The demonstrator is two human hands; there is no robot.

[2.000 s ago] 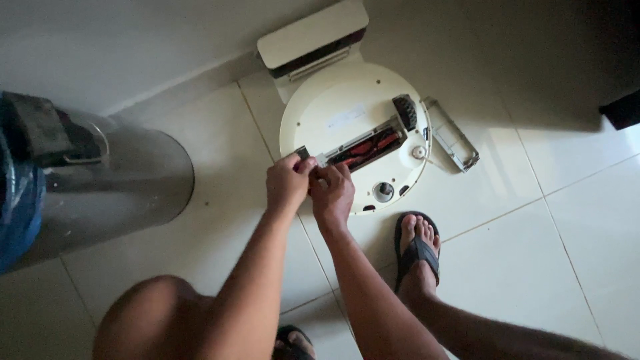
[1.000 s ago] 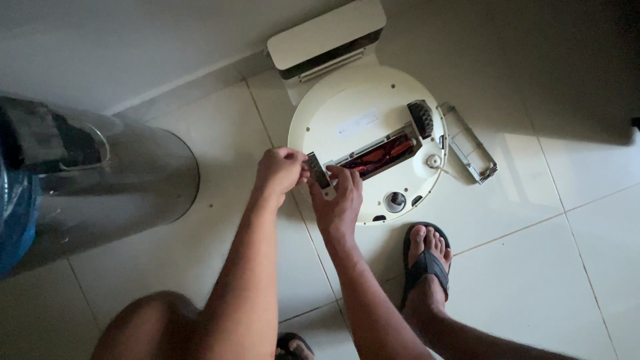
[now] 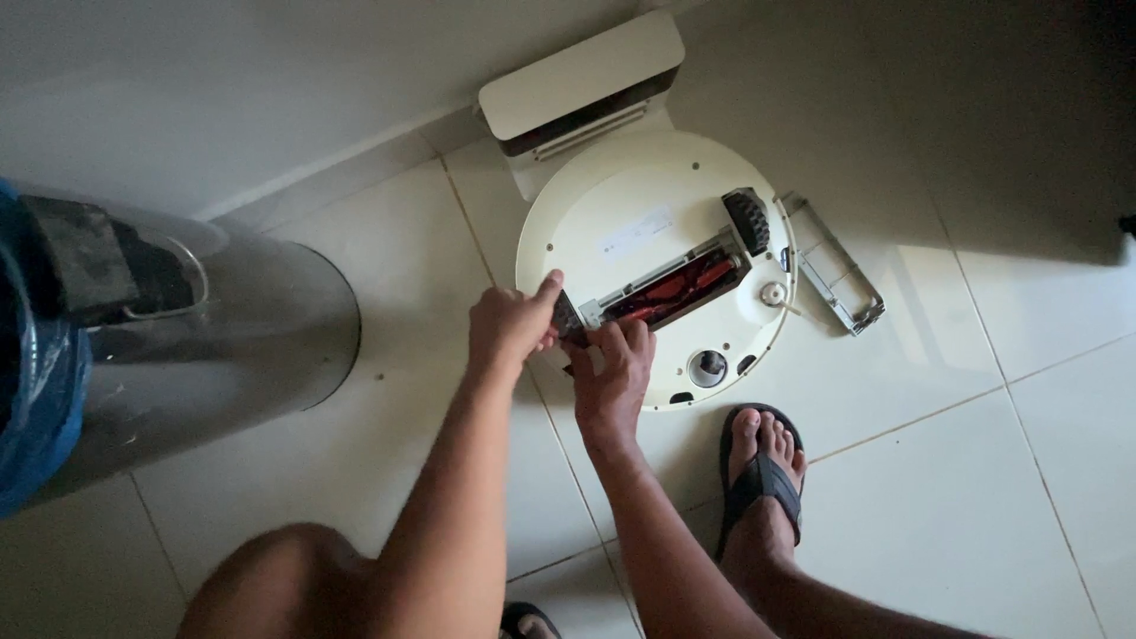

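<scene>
A white robot vacuum cleaner [image 3: 621, 195] lies upside down on the tiled floor, its red roller brush [image 3: 679, 288] exposed in the brush bay. My left hand [image 3: 515, 324] is at the vacuum's left rim, thumb and fingers around the near black drive wheel [image 3: 565, 315]. Beside it, my right hand [image 3: 617, 373] has its bent fingers at the near end of the brush bay; whether they grip anything is hidden. The other drive wheel [image 3: 748, 220] is at the far end of the bay. A grey brush cover frame [image 3: 830, 262] lies on the floor, right of the vacuum.
The white charging dock [image 3: 586, 80] stands against the wall behind the vacuum. At the left is a cylindrical metal bin [image 3: 257, 311] with a blue plastic bag [image 3: 53, 399]. My sandalled foot [image 3: 763, 470] is close to the vacuum's near edge.
My left hand's thumb and fingers have closed in around the near drive wheel, which showed between my hands a second ago. My right hand's fingers are now at the bay's near end.
</scene>
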